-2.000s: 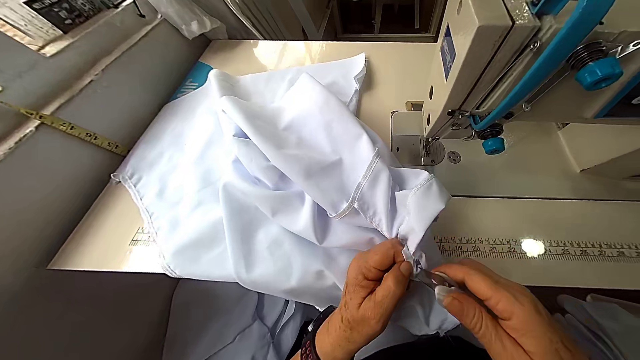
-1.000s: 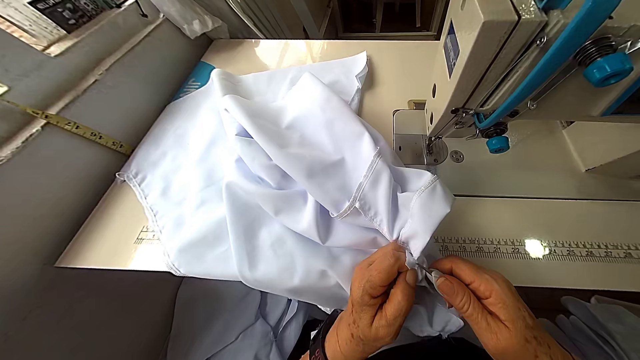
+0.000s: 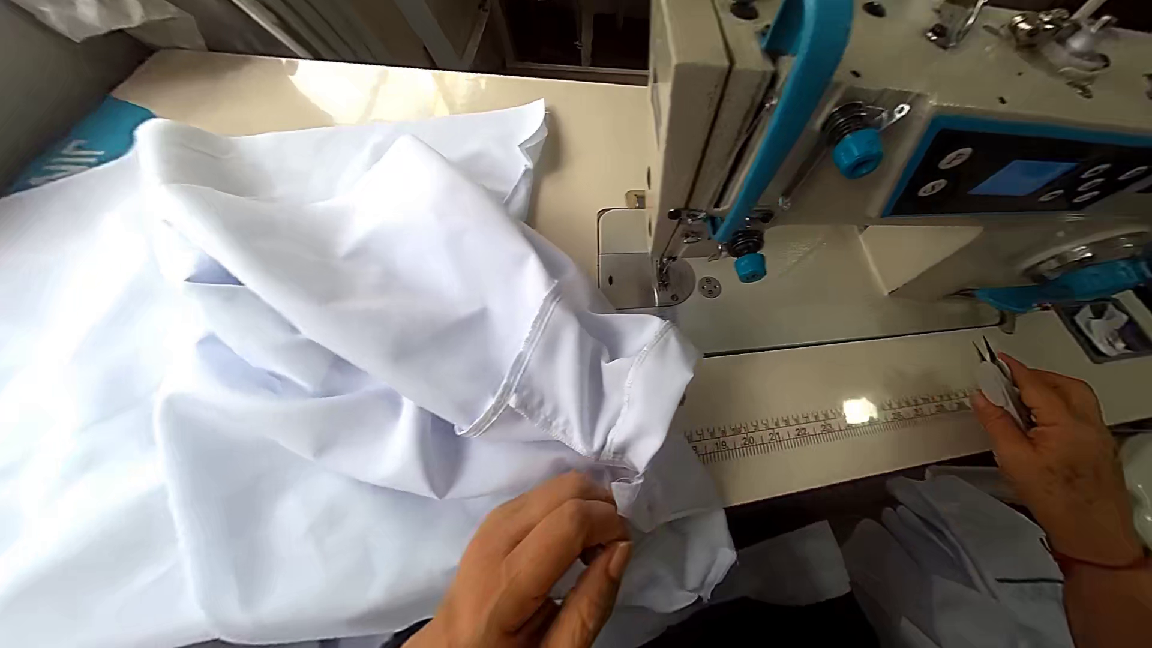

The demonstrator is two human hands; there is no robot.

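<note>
A white fabric garment piece (image 3: 360, 342) with overlocked seams lies in folds across the left and middle of the sewing table. My left hand (image 3: 549, 558) pinches its edge near the lower middle, below a seamed narrow end. Well away to the right, my right hand (image 3: 1053, 441) holds small thread snips (image 3: 1001, 382) whose two pointed blades are slightly apart, above the right part of the table.
An industrial sewing machine (image 3: 810, 108) with blue parts stands at upper right, its presser foot (image 3: 666, 274) beside the fabric. A ruler scale (image 3: 810, 427) runs along the table's front. More pale cloth (image 3: 954, 540) hangs below; a small tray (image 3: 1098, 328) is at far right.
My right hand has moved from beside my left hand to the far right, with the snips in it. My left hand stays at the fabric. The view has shifted right.
</note>
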